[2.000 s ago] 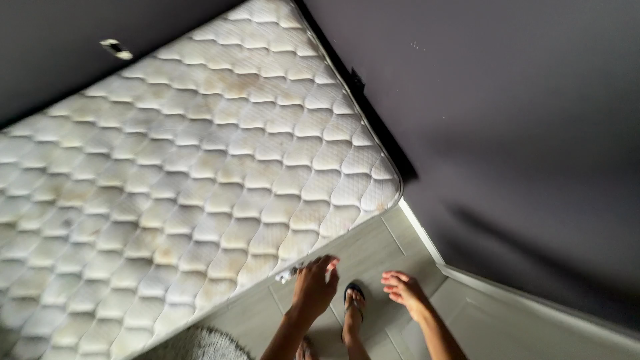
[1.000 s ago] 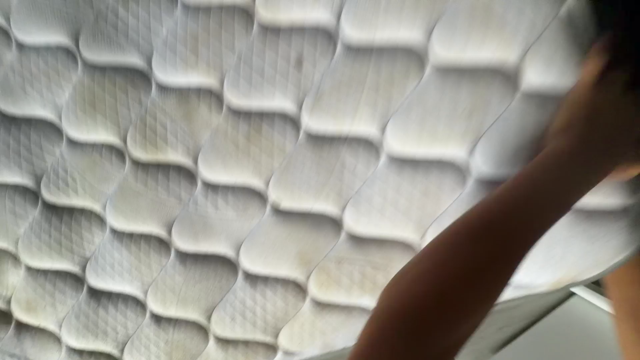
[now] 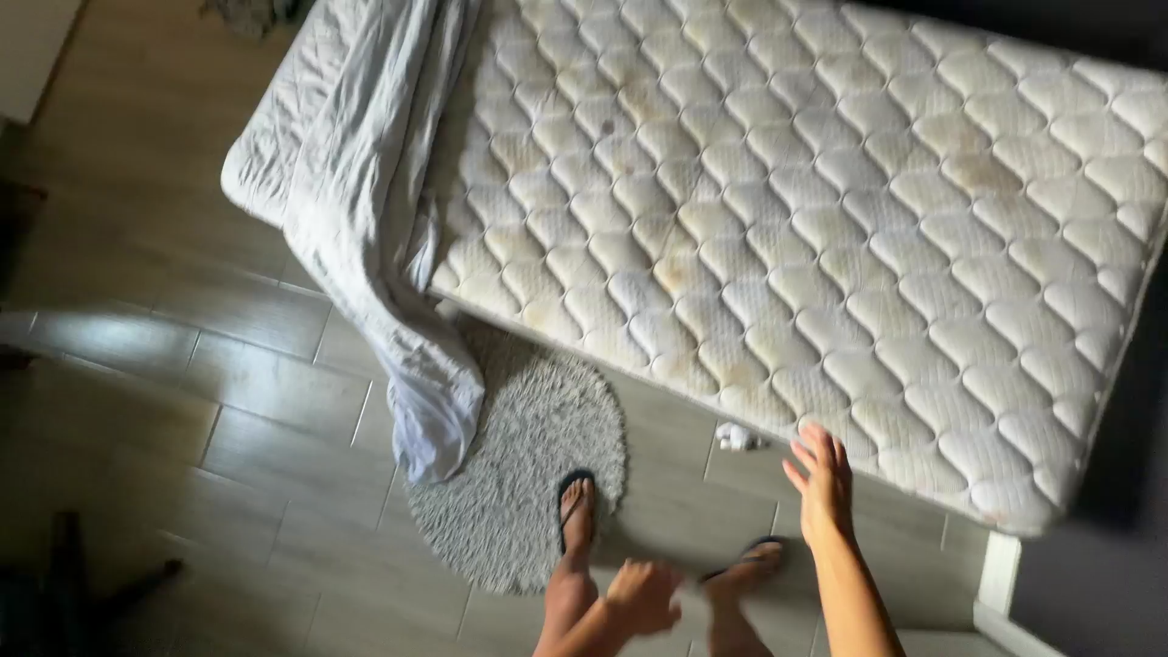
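Note:
A bare quilted mattress (image 3: 785, 228) with yellowish and brown stains spans the upper right. Bunched at its left end lies a light fitted sheet or mattress cover (image 3: 351, 182), one end hanging down onto the round rug. My right hand (image 3: 823, 479) is raised by the mattress's near edge, fingers apart and holding nothing; whether it touches the edge cannot be told. Lower and to the left, my left hand (image 3: 643, 595) hovers above the floor near my legs, blurred, with its fingers partly curled and no object visible in it.
A shaggy grey round rug (image 3: 538, 456) lies under my sandalled foot on the tiled floor (image 3: 265, 374). A small white object (image 3: 739, 437) rests beside the mattress. Dark walls border the right, with a white baseboard (image 3: 999, 575). Dark legs of some object stand lower left.
The view has swung toward the bunched bedding and rug. My arm, which crossed in front of the mattress one second ago, is drawn back, and both hands are now near its close side.

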